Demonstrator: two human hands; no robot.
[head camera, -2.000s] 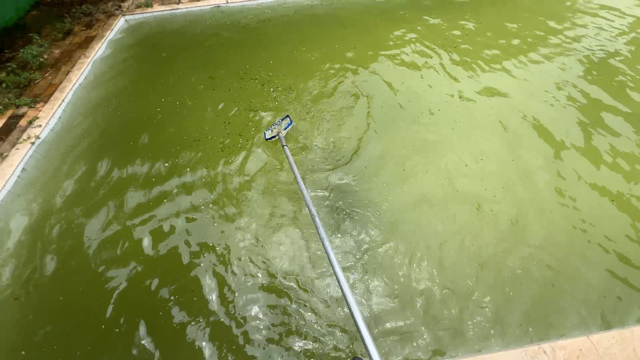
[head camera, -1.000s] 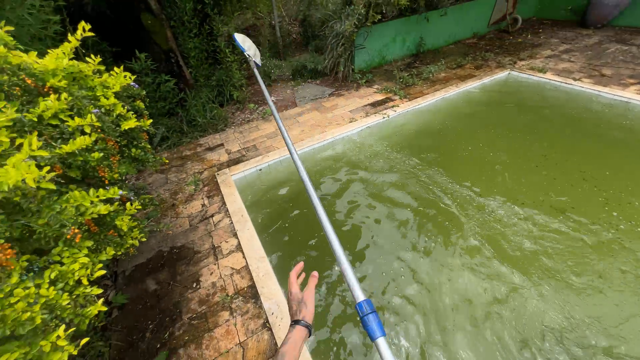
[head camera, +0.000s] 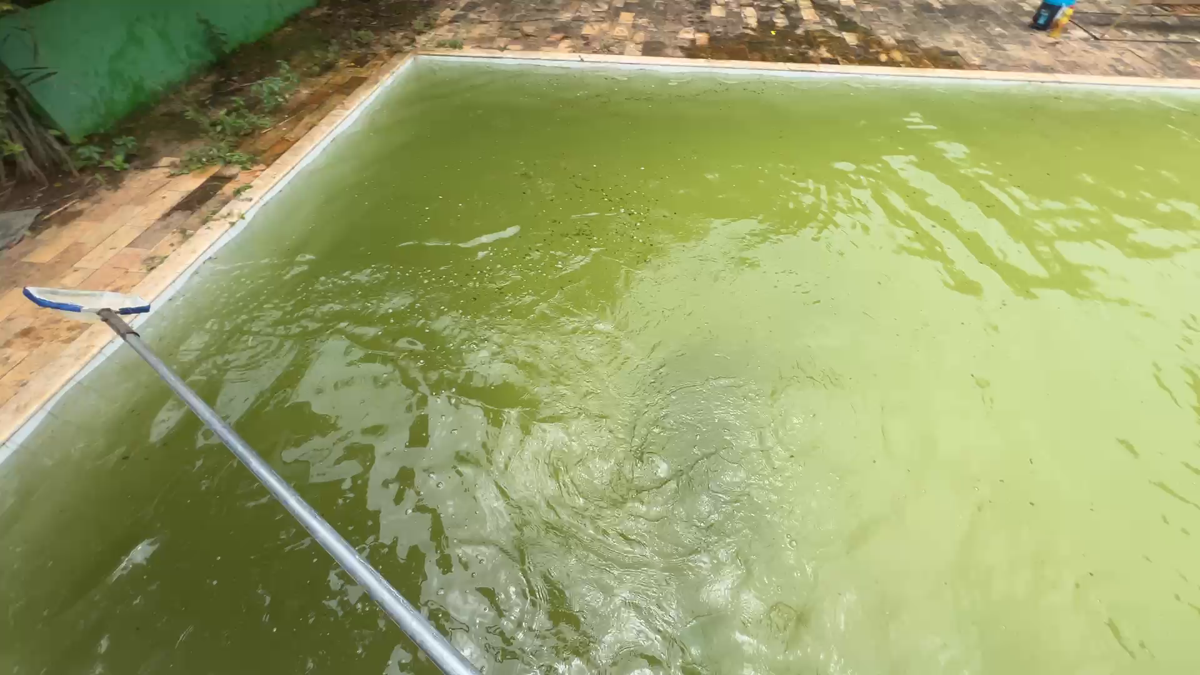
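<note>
A pool leaf skimmer with a blue-edged net head (head camera: 86, 302) is at the left, over the pool's pale coping. Its long metal pole (head camera: 295, 502) slants down to the right and leaves the view at the bottom edge. Green, cloudy pool water (head camera: 844, 394) fills most of the view, with swirling ripples near the middle and small floating specks farther back. Neither my left hand nor my right hand is in view, so what holds the pole is hidden below the frame.
Stone coping (head camera: 281, 169) runs along the pool's left and far sides. Beyond it lies stone paving (head camera: 122, 230) with weeds (head camera: 225, 141). A green wall (head camera: 122, 66) stands at the upper left. A blue container (head camera: 1054, 13) is on the far paving.
The view has swung from the pool's left corner and bushes back over the water. My hand, seen beside the pole one second ago, is out of view.
</note>
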